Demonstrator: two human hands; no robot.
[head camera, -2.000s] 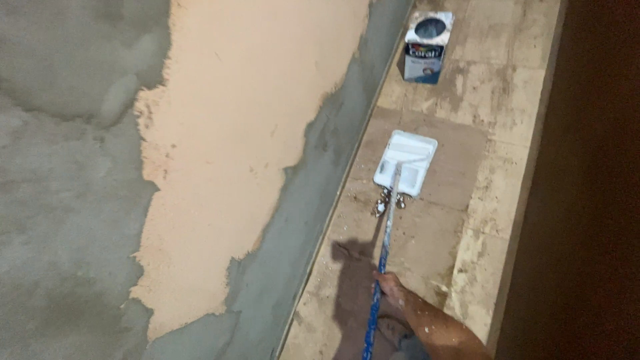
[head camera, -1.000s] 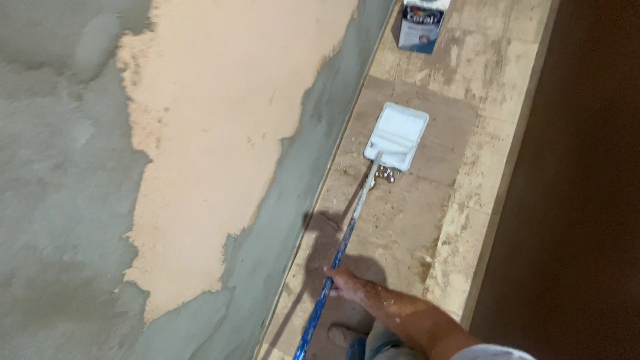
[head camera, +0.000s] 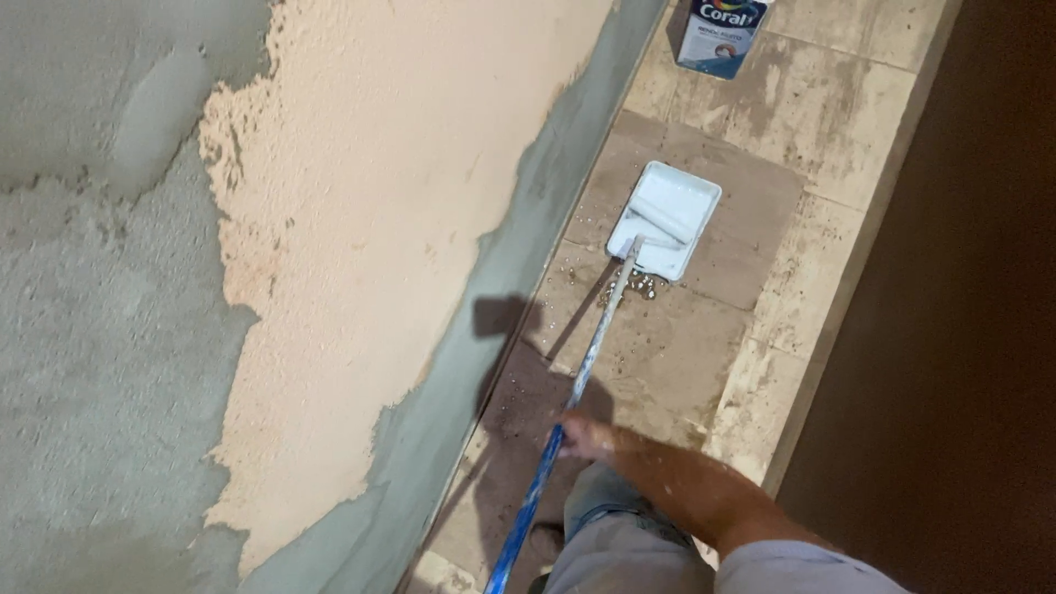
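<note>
My right hand (head camera: 584, 436) grips a blue extension pole (head camera: 528, 511) below its paint-spattered pale upper section. At the far end of the pole, a paint roller (head camera: 660, 219) lies in a white paint tray (head camera: 702, 198) that holds white paint. The tray rests on the tiled floor, with white drops and a wet patch at its near edge. My left hand is outside the view; the pole's lower end runs out of the bottom of the picture.
A Coral paint can (head camera: 719, 37) stands on the stained floor tiles (head camera: 792, 305) beyond the tray. On the left is a wall with grey plaster (head camera: 107, 330) around a peach painted area (head camera: 371, 190). A dark brown surface (head camera: 949, 330) borders the floor on the right.
The roller now lies further up inside the tray than one second ago. My right hand stays closed around the pole. The view has shifted somewhat.
</note>
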